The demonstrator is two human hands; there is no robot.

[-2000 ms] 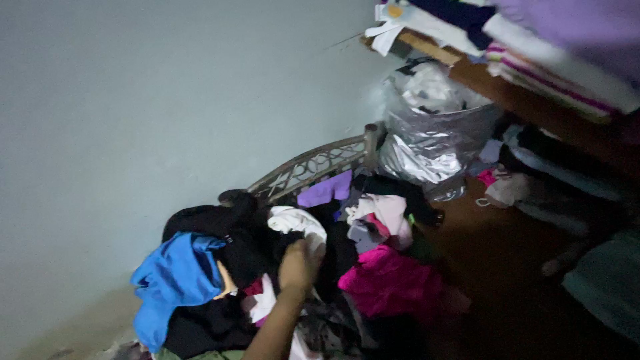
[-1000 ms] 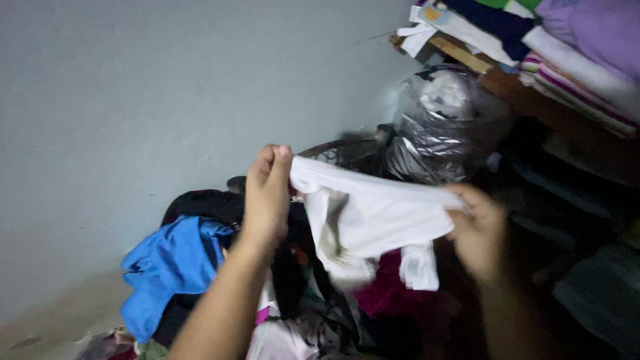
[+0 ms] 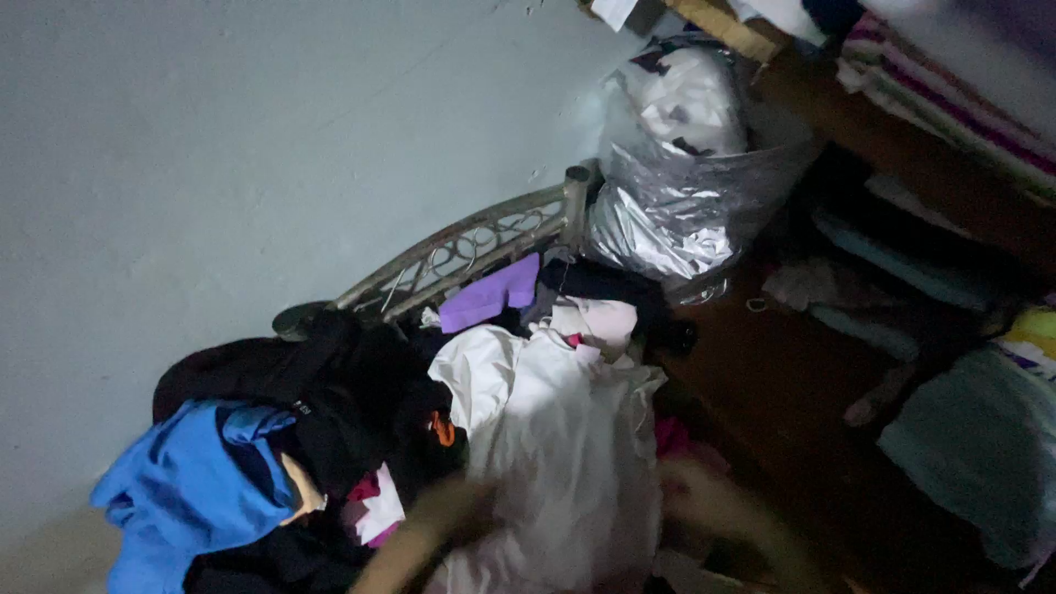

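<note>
A white short-sleeved garment (image 3: 561,429) lies spread over the clothes pile, its puffed sleeve and neckline toward the bed frame. My left hand (image 3: 462,503), blurred, is at its left side; my right hand (image 3: 681,478), also blurred and dim, is at its right edge. Whether the fingers grip the cloth cannot be made out. To the left are a blue garment (image 3: 198,487) and black clothes (image 3: 363,371). Beyond the white garment lie a purple cloth (image 3: 491,295) and a pale pink cloth (image 3: 606,322).
A metal bed-frame rail (image 3: 462,231) stands against the grey wall. A clear plastic bag stuffed with white items (image 3: 685,181) stands behind it. Folded striped textiles (image 3: 949,99) are stacked at upper right, and a grey-green cloth (image 3: 973,445) lies at the right.
One second ago both hands held up a small white cloth; that cloth is no longer distinguishable. Now a larger white garment lies over the pile, with both hands lower, beside it.
</note>
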